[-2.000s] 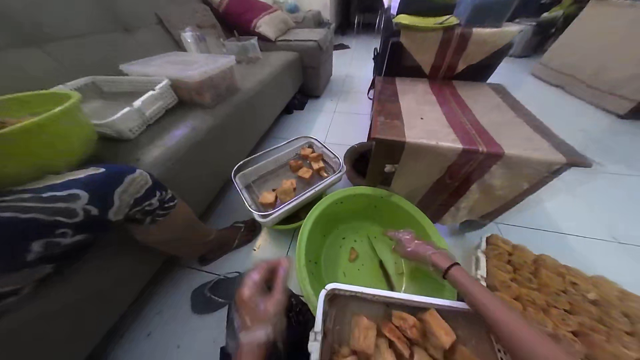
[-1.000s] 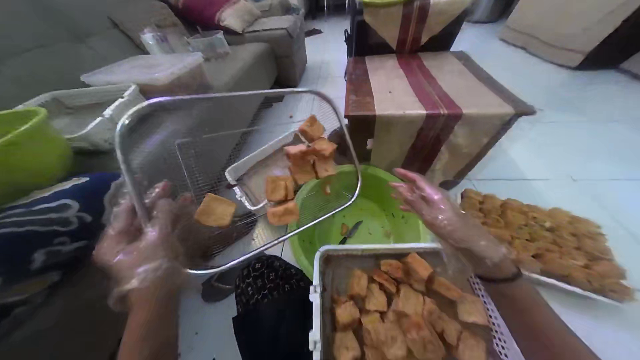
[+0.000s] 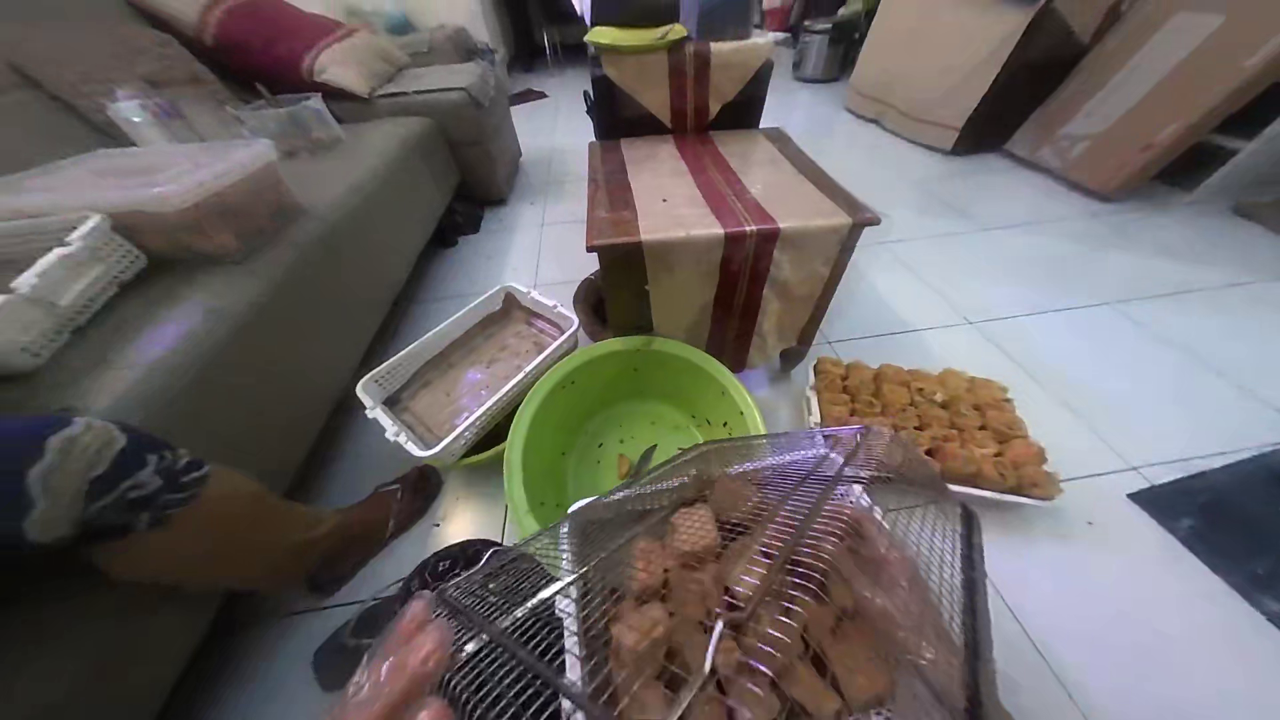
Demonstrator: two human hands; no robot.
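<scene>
A metal wire mesh basket [image 3: 540,620] is tilted over a white plastic tray that holds many browned, fried-looking food pieces [image 3: 690,600], seen through the mesh. My left hand [image 3: 395,665], in a clear plastic glove, is at the basket's left edge; its grip is not clear. Through the mesh on the right my gloved right hand [image 3: 890,590] shows blurred, so its hold cannot be made out. Beyond the basket is a green plastic basin [image 3: 635,370] with dark specks, a small food piece [image 3: 625,466] and a knife blade [image 3: 645,460] inside.
Rows of browned food pieces fill a tray [image 3: 930,415] on the tiled floor at right. A white basket [image 3: 470,370] with a brownish bottom stands left of the basin. Behind it is a cloth-covered low table [image 3: 730,190]. Another person's leg [image 3: 220,530] is beside the sofa [image 3: 250,270].
The mesh basket, held up at left a second ago with several pieces in it, is now lower and farther right, over the tray. My right hand, raised apart from it before, is now behind the mesh.
</scene>
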